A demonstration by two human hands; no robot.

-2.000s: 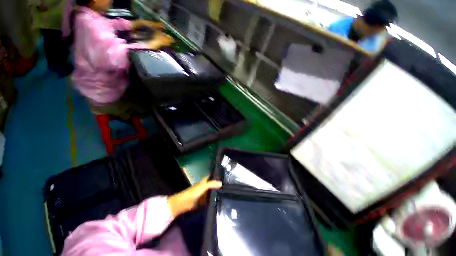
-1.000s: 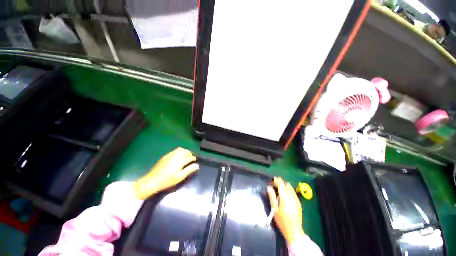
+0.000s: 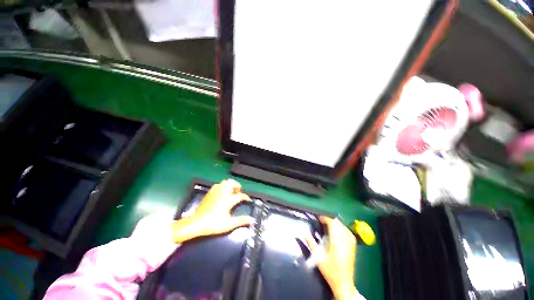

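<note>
A black foam tray [image 3: 202,186] lies in front of me with two dark, glossy tablets side by side. My left hand [image 3: 214,214] rests over the upper part of the left tablet [image 3: 199,266], fingers apart, thumb near the divider. It holds nothing that I can see. My right hand [image 3: 338,252] is at the right edge of the right tablet [image 3: 281,263], with a blurred pale stick [image 3: 317,253] between its fingers, angled down to the glass. The near end of the tray is cut off by the picture's edge.
A large white light panel [image 3: 304,82] stands behind the tray. A white and pink fan [image 3: 427,126] stands behind papers at right. A yellow item [image 3: 364,232] lies beside a black tray stack [image 3: 410,258]. Another tray with tablets [image 3: 126,158] is at left.
From two seconds ago, the view has swung right and down to the tray. Since one second ago, my left hand has moved right, towards the divider; my right hand has stayed at the right tablet.
</note>
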